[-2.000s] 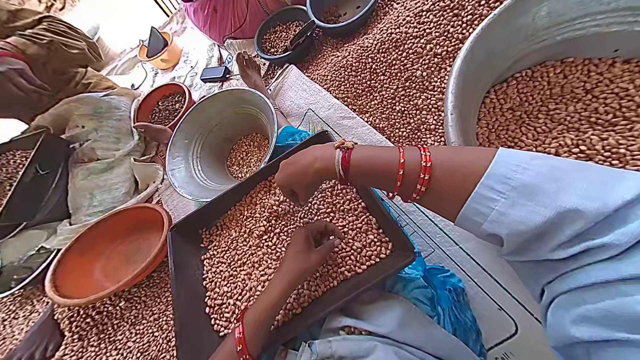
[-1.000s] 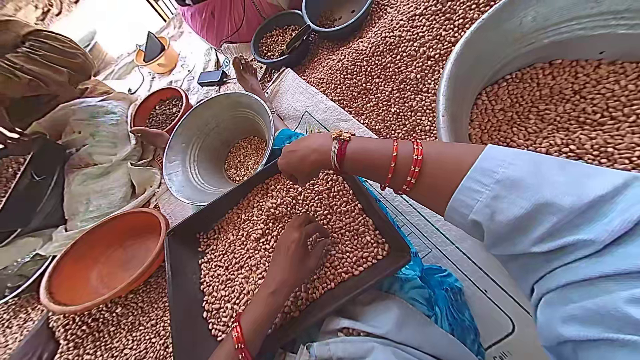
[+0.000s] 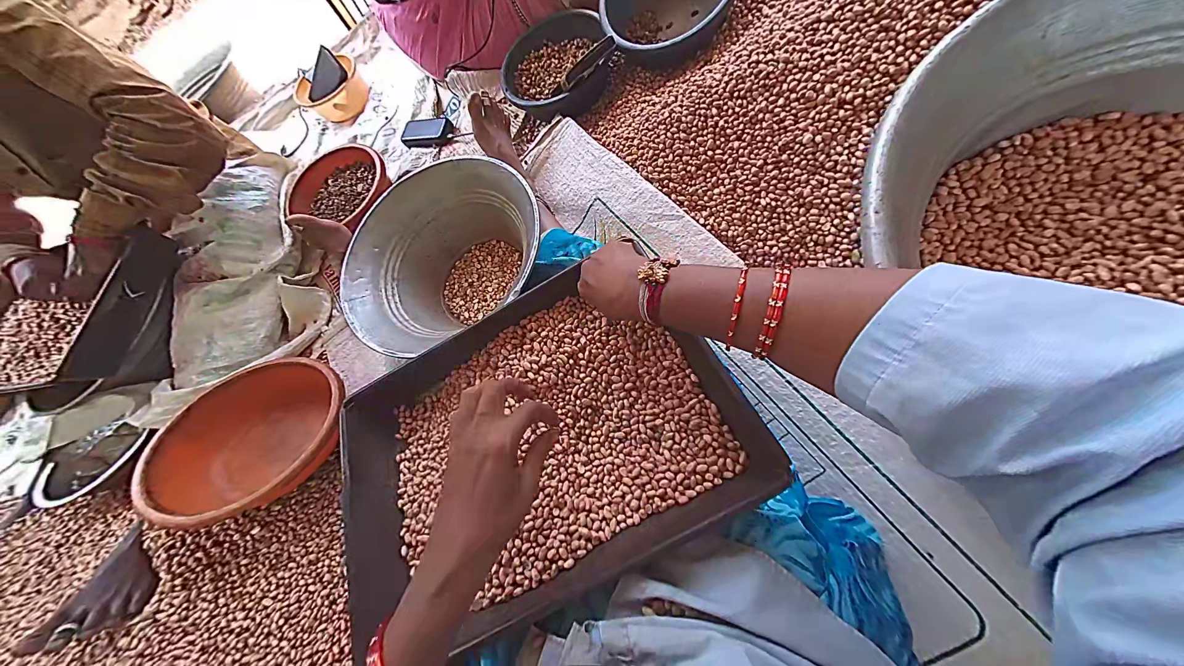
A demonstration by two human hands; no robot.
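Observation:
A dark square tray (image 3: pixel 370 518) lies tilted over my lap, with shelled peanuts (image 3: pixel 610 416) spread across it. My left hand (image 3: pixel 499 453) is over the left part of the peanuts, fingers curled and a little apart; whether a nut is between them cannot be told. At the tray's far corner, my right hand (image 3: pixel 612 280) is closed near the rim, its fingers partly hidden. Just beyond the tray stands a metal bucket (image 3: pixel 393 268), tilted towards me, with some peanuts in its bottom.
An orange basin (image 3: pixel 240 444) sits at the left on loose peanuts. A large metal tub (image 3: pixel 888 185) of peanuts is at the right. Smaller bowls (image 3: pixel 555 102) stand at the back. Another person's hands (image 3: pixel 55 273) are over a dark tray at the far left.
My right hand has moved from over the peanuts to the tray's far corner. My left hand has shifted to the left over the peanuts.

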